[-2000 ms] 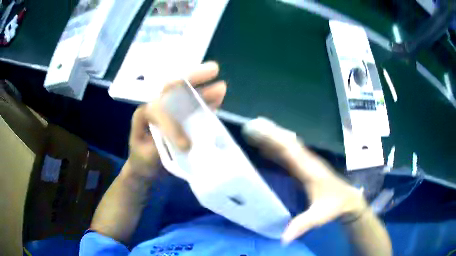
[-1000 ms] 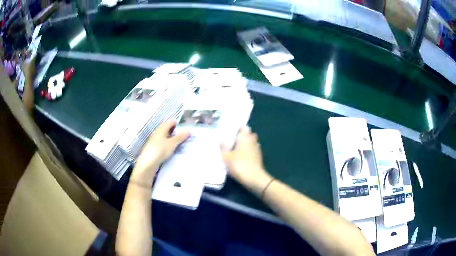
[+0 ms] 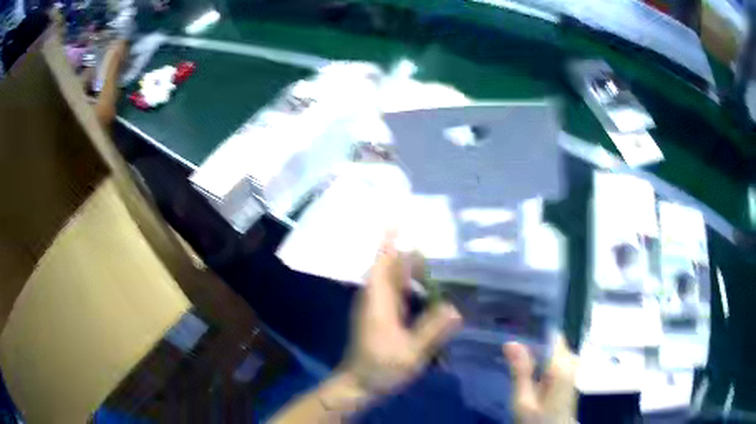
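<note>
A retail box (image 3: 506, 302) is held up off the bench in front of me, blurred, its grey and white printed side towards me and its wide grey end with a small hole upward. My left hand (image 3: 394, 323) is at its left edge, thumb over the near side. My right hand (image 3: 543, 385) is at its lower right, cut off by the bottom edge of the picture. The fingertips behind the box are hidden. A fanned stack of flat white boxes (image 3: 290, 137) lies on the bench to the left.
Two white boxes (image 3: 622, 248) (image 3: 684, 281) lie side by side at the right. Another box (image 3: 613, 103) lies further back. A red and white item (image 3: 162, 84) is at the back left. A large open brown carton (image 3: 91, 290) stands at the left, with another person's arm (image 3: 110, 79) beyond it.
Both hands have left the stack and moved nearer to me and right, now with a box lifted between them. The view has shifted, so the stack and carton appear further right.
</note>
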